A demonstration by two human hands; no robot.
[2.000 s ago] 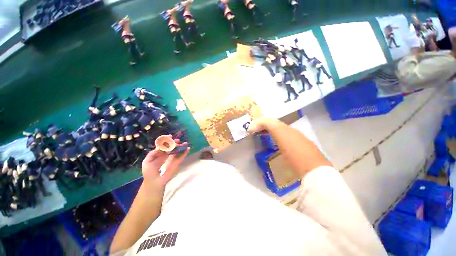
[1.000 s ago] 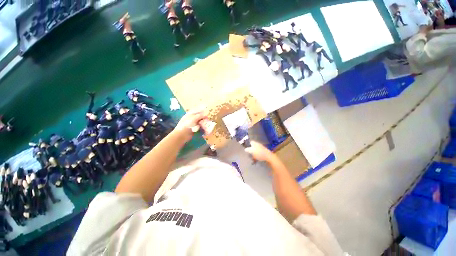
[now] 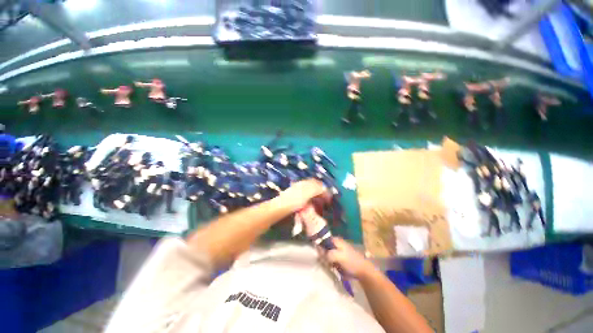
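Note:
My left hand [image 3: 305, 194] is closed around the upper end of a figure [image 3: 315, 227] with a flesh-coloured, reddish top and dark lower part. My right hand [image 3: 346, 257] grips its dark lower end. The figure is held tilted in front of my chest, above the bench's near edge. Its top is partly hidden by my left fingers. A heap of dark leg sections [image 3: 240, 182] lies just beyond and left of my left hand. The cardboard sheet [image 3: 403, 188] with brown speckles and a small white pad [image 3: 411, 239] lies to the right of both hands.
Several figures [image 3: 405, 94] and red torsos [image 3: 156, 90] lie on the green conveyor belt [image 3: 260, 97]. A dark parts tray [image 3: 266, 29] is on the far rail. White sheets [image 3: 575, 188] lie on the bench, some with dark parts. Blue crates [image 3: 549, 265] are below. Another person's sleeve [image 3: 32, 240] is at far left.
The view has swung left. Both hands have moved from the pad and cardboard to in front of the chest and now hold one figure between them.

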